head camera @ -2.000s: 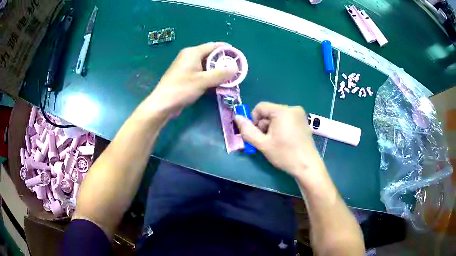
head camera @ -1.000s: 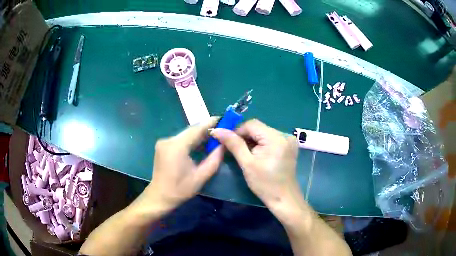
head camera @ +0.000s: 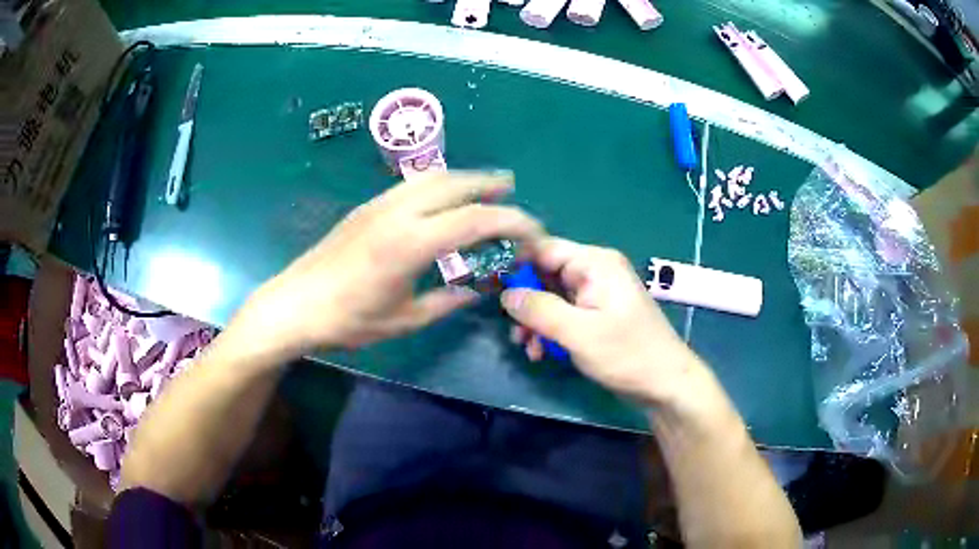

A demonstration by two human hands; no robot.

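Observation:
A pink fan body [head camera: 408, 127] lies on the green mat, its round head away from me and its handle partly hidden under my left hand. My right hand [head camera: 574, 306] holds a blue battery [head camera: 526, 281] between thumb and fingers. A green circuit board [head camera: 491, 258] shows at the battery's upper left end, beside the fan handle's lower end. My left hand [head camera: 413, 263] hovers over the handle with its fingers spread, a little blurred. A pink handle cover [head camera: 709, 290] lies to the right of my right hand.
A spare board [head camera: 336, 121], knife [head camera: 183, 145] and electric screwdriver [head camera: 129, 161] lie left. A spare battery [head camera: 684, 137], small pink parts [head camera: 735, 193] and clear bag [head camera: 870, 322] are right. Pink shells [head camera: 762, 64] lie beyond the white strip [head camera: 515, 62]. A pink-filled carton [head camera: 118, 375] stands lower left.
The fan body was first in my left hand, then laid on the mat. Since the last earlier frame, my left hand has let go of the battery and opened; the battery and board tilt differently.

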